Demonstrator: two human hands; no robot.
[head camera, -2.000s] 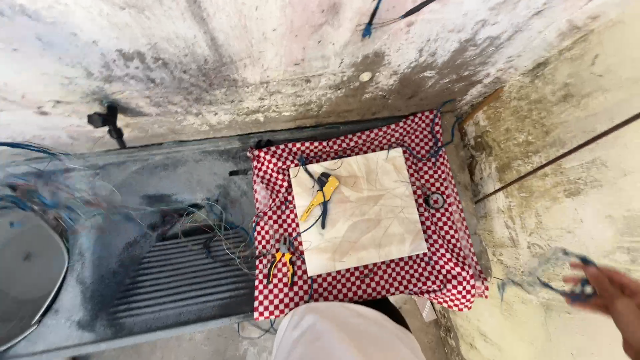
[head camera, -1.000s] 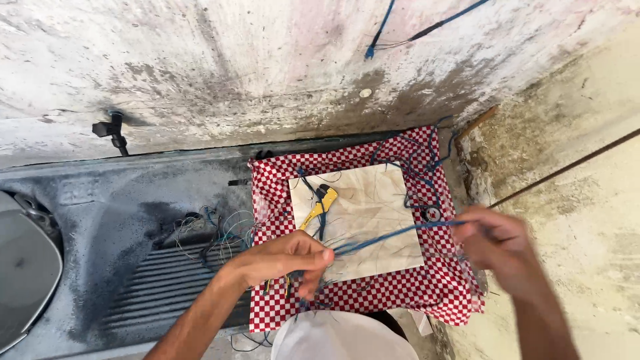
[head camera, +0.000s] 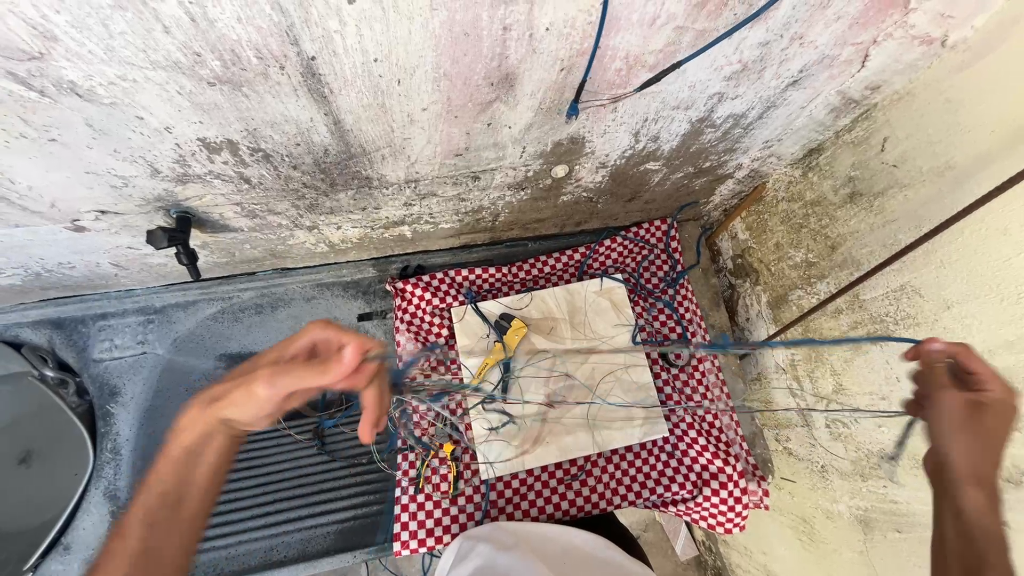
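Observation:
My right hand (head camera: 960, 400) grips the end of a blue cable (head camera: 832, 342) at the right, by the yellowish wall. Thin wires run from it leftward over the beige tile (head camera: 576, 432). Around my left hand (head camera: 320, 376) is a blurred tangle of blue and pale wires (head camera: 424, 392); its fingers are curled, and whether they pinch a wire is unclear. A yellow and black crimping or stripping tool (head camera: 500, 348) lies on the tile. Yellow-handled pliers (head camera: 450, 460) rest on the red-and-white checkered cloth (head camera: 552, 504), partly behind wires.
The cloth covers part of a grey washing sink (head camera: 240, 300) with a ribbed washboard (head camera: 296, 496). A black tap (head camera: 180, 240) sticks out of the stained wall. Blue cables (head camera: 592, 56) hang above, one ending in a connector. A grey lidded container (head camera: 40, 464) stands at left.
My hands have moved apart, the left one leftward and the right one rightward, with the blue cable and thin wires now stretched across. Two seconds ago only my right hand was in view.

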